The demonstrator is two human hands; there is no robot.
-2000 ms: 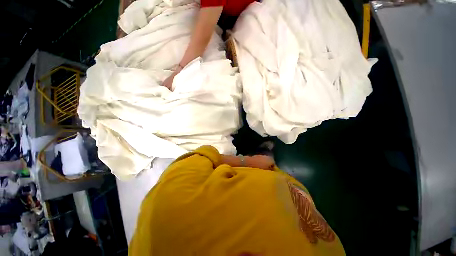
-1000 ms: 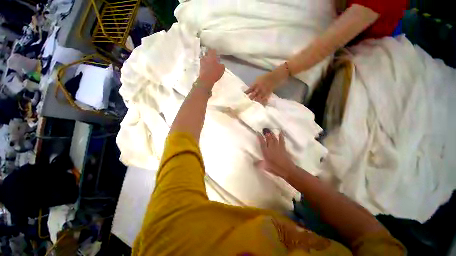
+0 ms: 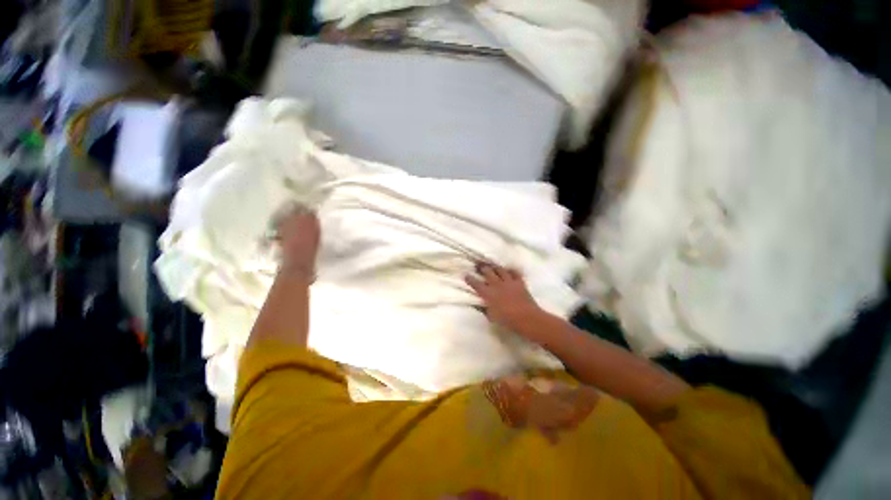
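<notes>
A pile of white garments lies in front of me on the near part of a pale table, its folds spread and its left side bunched up. My left hand is at the bunched left part of the pile; it is blurred and its fingertips are lost against the cloth, so its hold is unclear. My right hand lies on the right part of the pile with its fingers apart and holds nothing.
A large heap of white garments stands at the right on a trolley. More white cloth lies at the table's far end. At the left are a yellow frame with a white block and cluttered, blurred items. A bit of red shows at the top right.
The near pile has come closer to me and away from the far cloth, baring the table between them. Both my hands have moved nearer with it. The other person's arm has left the view.
</notes>
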